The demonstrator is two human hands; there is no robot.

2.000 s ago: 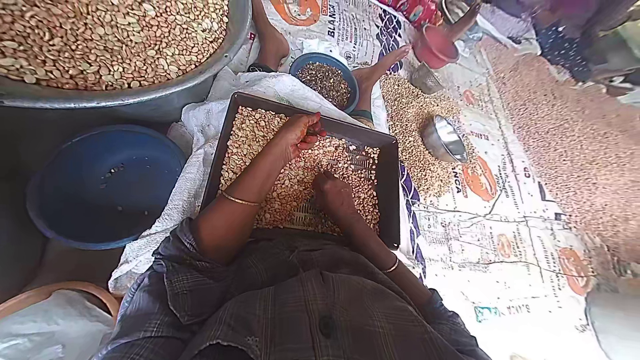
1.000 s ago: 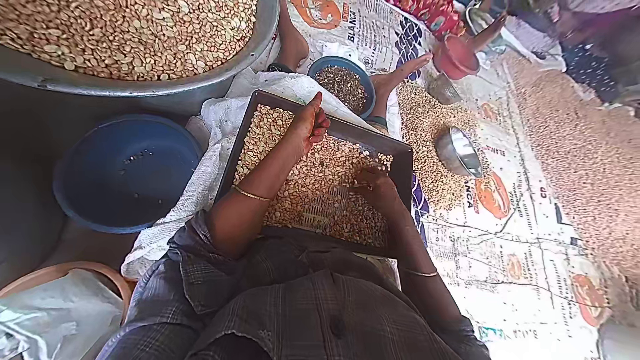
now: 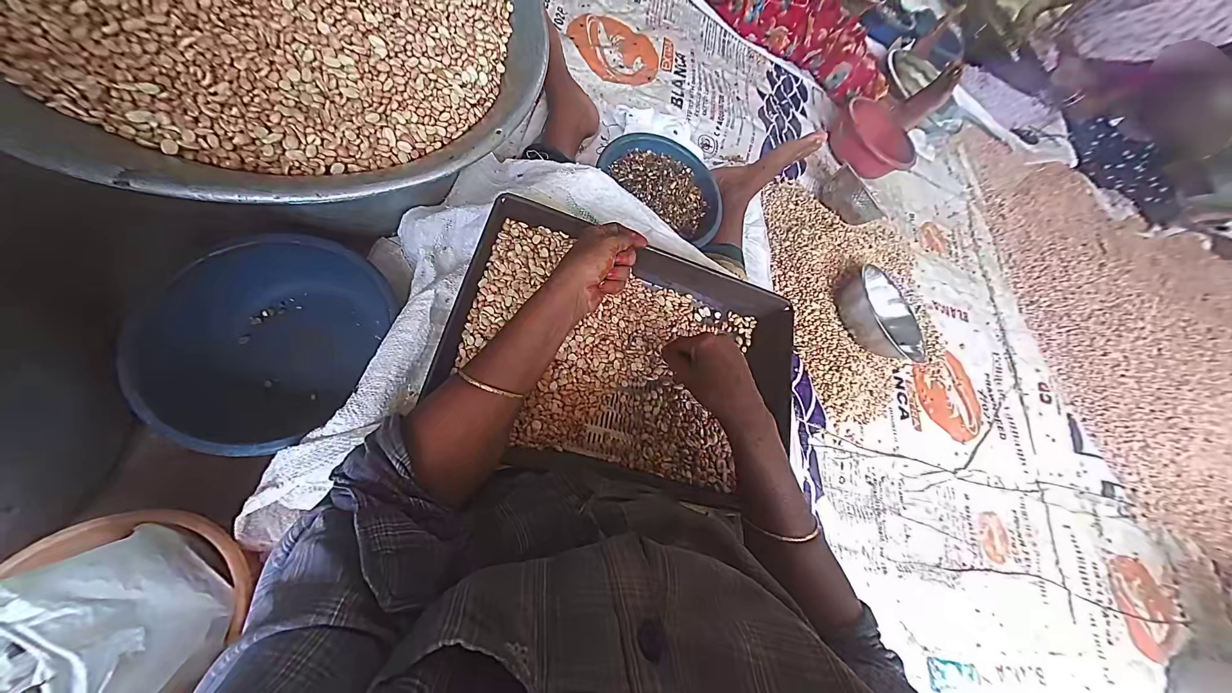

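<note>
A dark rectangular tray (image 3: 779, 385) with a slotted base lies tilted across my lap. Pale and reddish-brown split nuts or beans (image 3: 577, 356) cover much of its base. My left hand (image 3: 604, 265), fingers curled inward, hovers over the tray's far part; whether it holds anything is hidden. On the right side of the tray, my right hand (image 3: 707, 366) is lowered to the pieces with its fingers bent under, their tips out of sight. Just beyond the tray's far edge sits a small blue bowl (image 3: 712, 207) of darker bits.
A large metal basin (image 3: 318, 188) heaped with similar pieces stands upper left, above a blue basin (image 3: 260, 443) holding few bits. A steel bowl (image 3: 881, 313) rests on a loose pile at right. A red bowl (image 3: 871, 140), other people and a broad spread of pieces (image 3: 1126, 337) lie farther off.
My right hand has moved from the middle of the tray toward its right side. The left hand remains over the far part of the tray.
</note>
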